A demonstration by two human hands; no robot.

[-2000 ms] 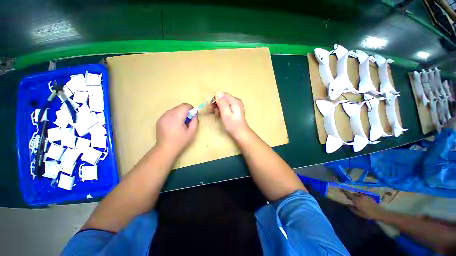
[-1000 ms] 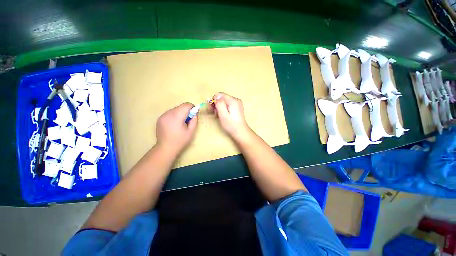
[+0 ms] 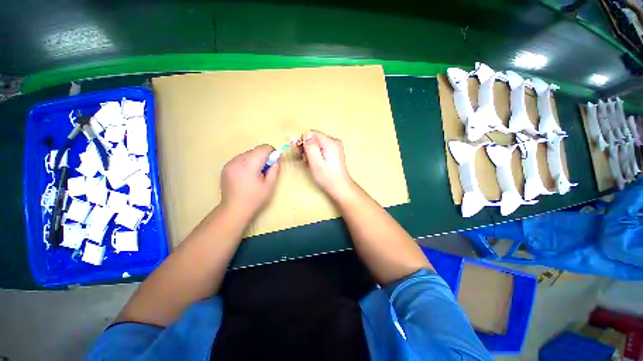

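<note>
My left hand point(image 3: 247, 176) is shut on the glue bottle point(image 3: 271, 162), a small blue-and-white body with a thin greenish tip pointing up and right. My right hand point(image 3: 323, 156) pinches a tiny part point(image 3: 301, 141) between thumb and fingers, close to the bottle's tip; it shows orange and white, and the fingers hide most of it. I cannot tell whether tip and part touch. Both hands are over the large tan cardboard work sheet point(image 3: 211, 113).
Left is a blue tray point(image 3: 161, 240) of white square parts point(image 3: 95, 190) with black cutters point(image 3: 86, 127) on them. Right, white curved housings point(image 3: 502, 173) stand in two rows on cardboard, with another such sheet beyond. A blue bin point(image 3: 523, 310) is on the floor.
Another person's arm and hand, over the blue bin at the lower right two seconds ago, are gone from there. My hands have hardly moved; the right fingers shifted slightly around the small part.
</note>
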